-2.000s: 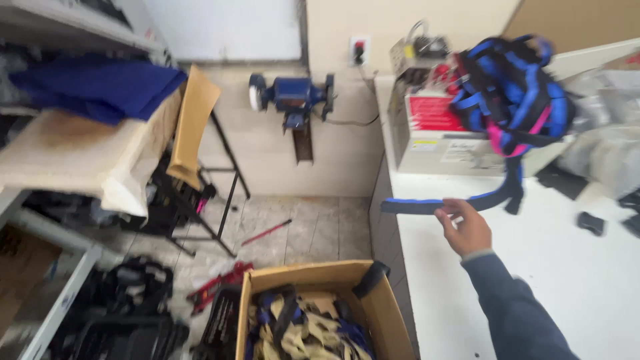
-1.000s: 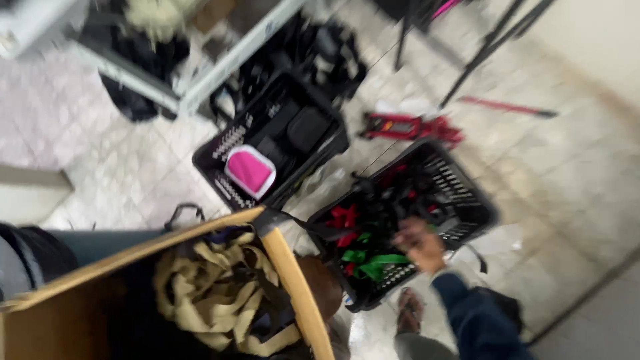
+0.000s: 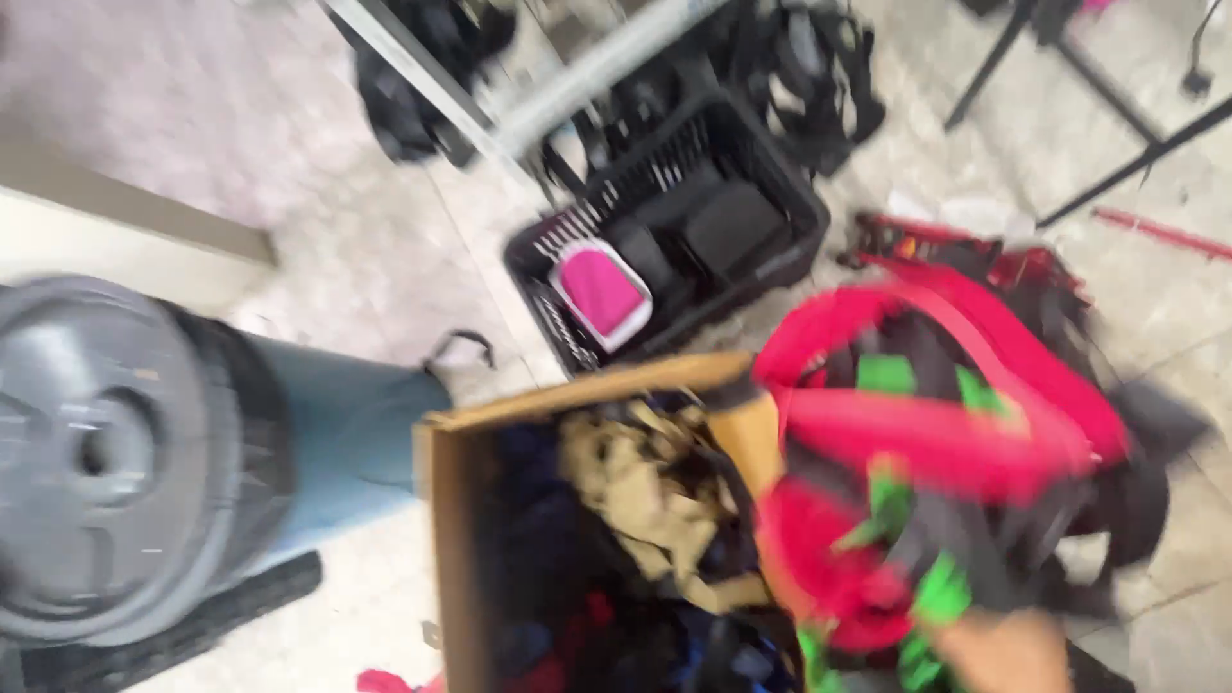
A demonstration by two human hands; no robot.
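Observation:
My right hand (image 3: 1011, 647), blurred at the lower right, grips a bundle of red, black and green padded webbing straps (image 3: 924, 433). The bundle hangs beside and partly over the right edge of an open cardboard box (image 3: 587, 385). Inside the box lie tan webbing straps (image 3: 654, 491) with dark, blue and red pieces around them. My left hand is out of the frame.
A black plastic basket (image 3: 818, 217) with dark pads and a pink, white-edged piece (image 3: 604, 291) stands beyond the box. At the left is a blue bin with a grey lid (image 3: 96, 452). A metal rack leg (image 3: 597, 82), black stand legs (image 3: 1107, 91) and a red rod (image 3: 1165, 234) are farther off.
One second ago my right hand was at a black basket with red and green straps; now a red, black and green bundle is raised in it near the box. The view has swung down from the worktable.

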